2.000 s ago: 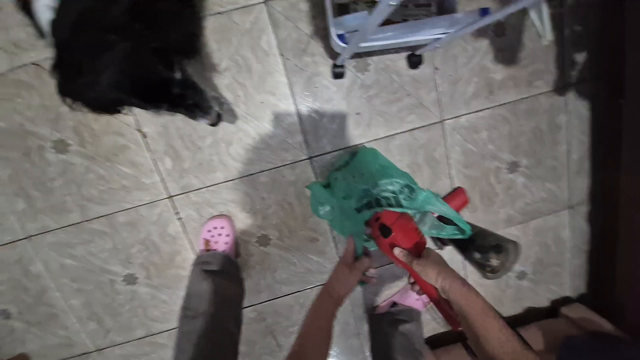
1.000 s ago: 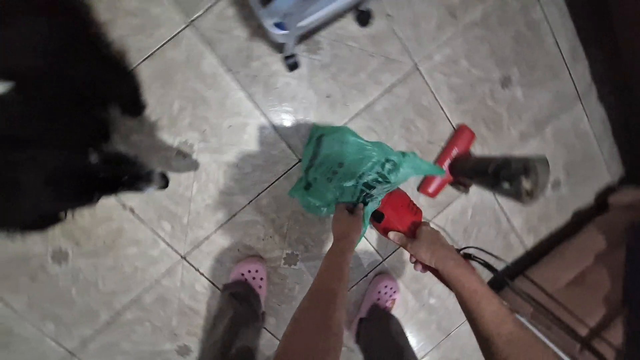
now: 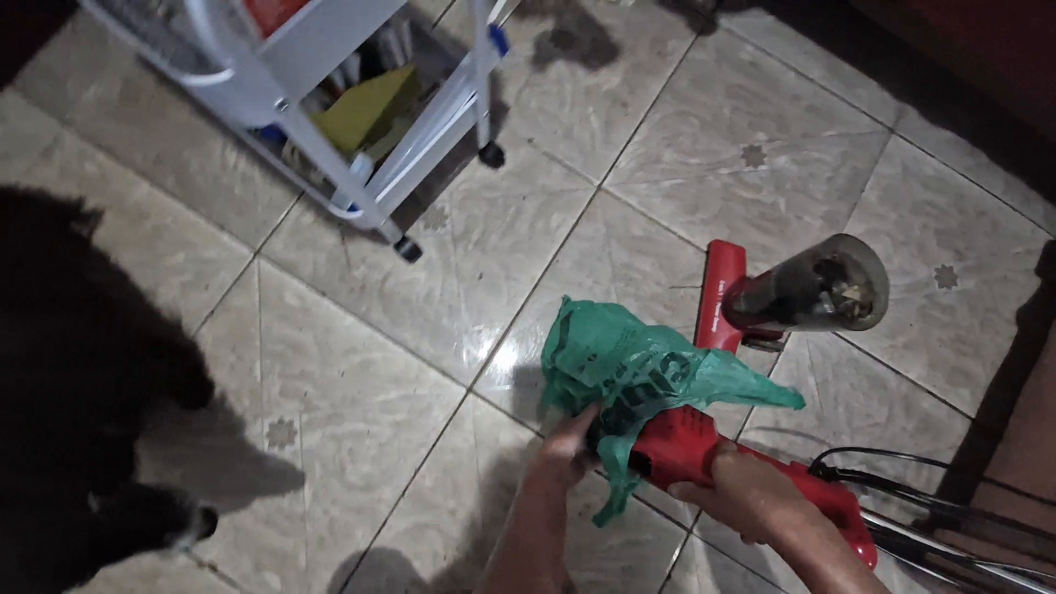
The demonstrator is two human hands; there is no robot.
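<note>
My right hand (image 3: 751,487) grips the red body of a stick vacuum cleaner (image 3: 676,445), whose front end reaches into a green plastic bag (image 3: 627,346). My left hand (image 3: 569,441) is at the bag's lower left edge, against the dark front end of the vacuum; its fingers are partly hidden. Beyond the bag, a red floor nozzle (image 3: 720,289) lies on the tiles. Joined to it is a clear, smoky dust cup (image 3: 813,285) with debris inside.
A white wheeled cart (image 3: 429,157) with things on its shelves stands at the upper left. A black-furred dog (image 3: 91,379) is at the left. Black cords (image 3: 907,478) and metal tubes run off to the lower right over the tiled floor (image 3: 371,412).
The view has shifted and turned. The vacuum's front end now sits further inside the green bag, and my left hand has stayed by the bag.
</note>
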